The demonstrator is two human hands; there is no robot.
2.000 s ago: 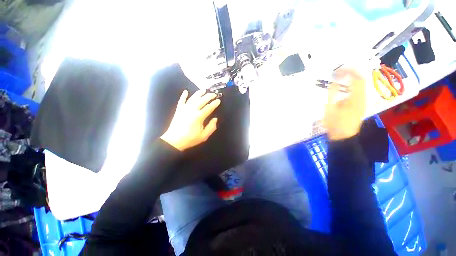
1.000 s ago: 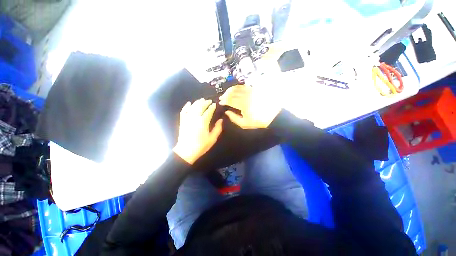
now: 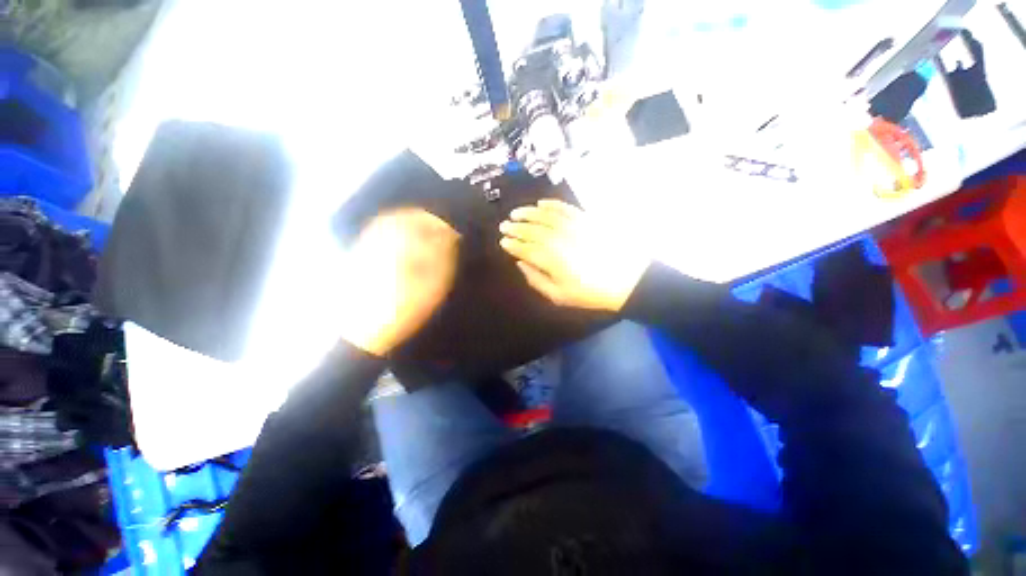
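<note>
A black fabric panel (image 3: 484, 304) lies at the needle and hangs over the table's front edge towards the lap. My left hand (image 3: 407, 276) is blurred and lies on the panel's left part; its fingers are not clear. My right hand (image 3: 568, 257) lies flat on the panel's right part, fingertips just below the presser foot and needle area (image 3: 540, 141). The needle itself cannot be made out. A stack of black cut panels (image 3: 200, 236) lies on the white top at the left.
Right of the needle are a small dark square (image 3: 657, 117), a slim tool (image 3: 762, 168) and orange-handled scissors (image 3: 897, 158). Blue bins (image 3: 928, 416) flank the lap. A red stool (image 3: 962, 257) stands at right. Plaid garments (image 3: 39, 304) are heaped at left.
My right hand has come from beside the scissors onto the panel by the needle. My left hand has shifted left and blurred in the last second. The view has shifted slightly.
</note>
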